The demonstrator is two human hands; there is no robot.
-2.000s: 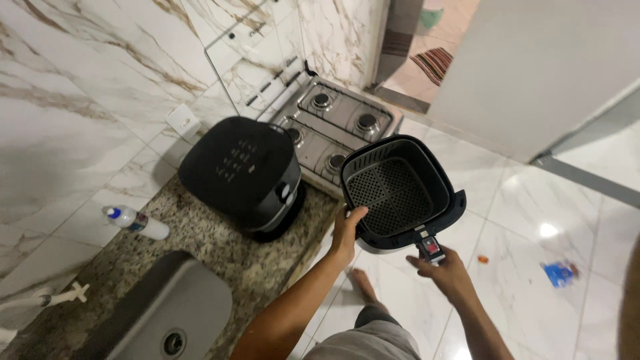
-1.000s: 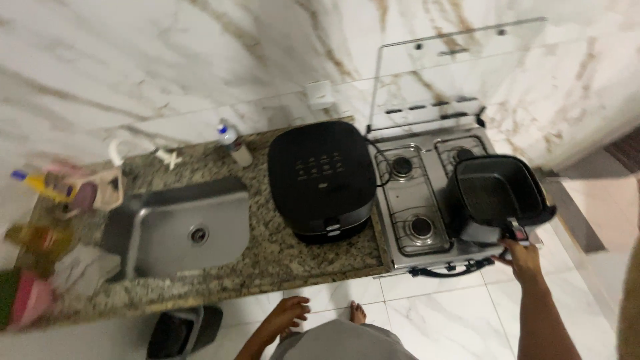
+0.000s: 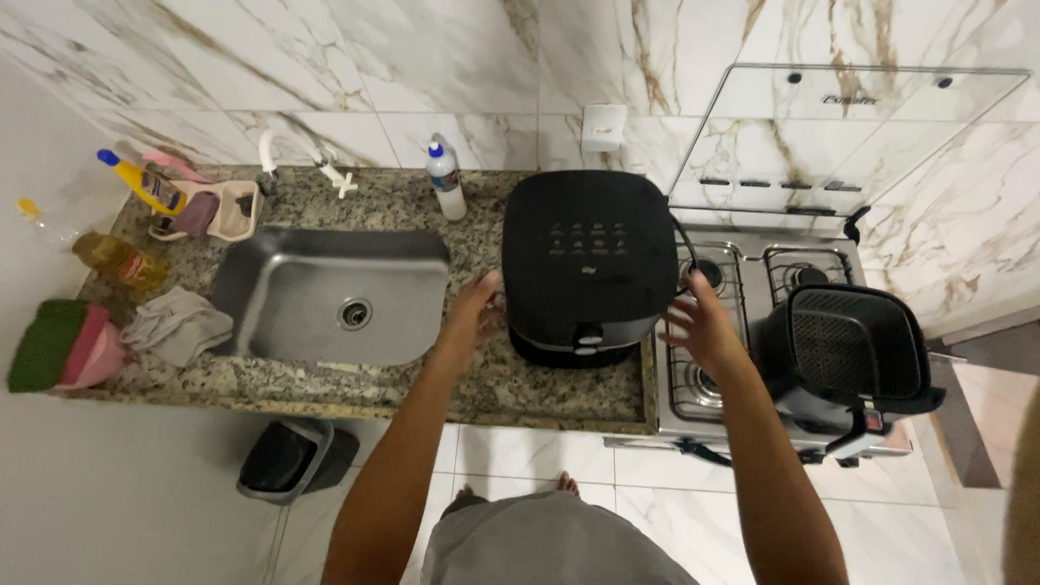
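A black air fryer body (image 3: 589, 260) stands on the granite counter between the sink and the stove. My left hand (image 3: 475, 305) is at its left side with spread fingers, and my right hand (image 3: 703, 321) is at its right side, also with fingers apart. Neither hand clearly grips it; whether the fingertips touch its sides I cannot tell. The air fryer's black basket (image 3: 849, 345), with a perforated bottom and a handle, rests on the right part of the gas stove (image 3: 756, 244).
The steel sink (image 3: 284, 309) lies left, below a white faucet (image 3: 296, 150). A blue-capped bottle (image 3: 445, 183) stands by the wall. A cloth (image 3: 176, 325), an oil bottle (image 3: 122, 258) and sponge (image 3: 47, 345) are far left. The stove's glass lid (image 3: 812, 138) is raised. A bin (image 3: 292, 459) stands below.
Two seconds ago both hands held the basket; one second ago my right hand had it over the stove. It now rests there, released, and both hands are beside the air fryer body. The view has swung left.
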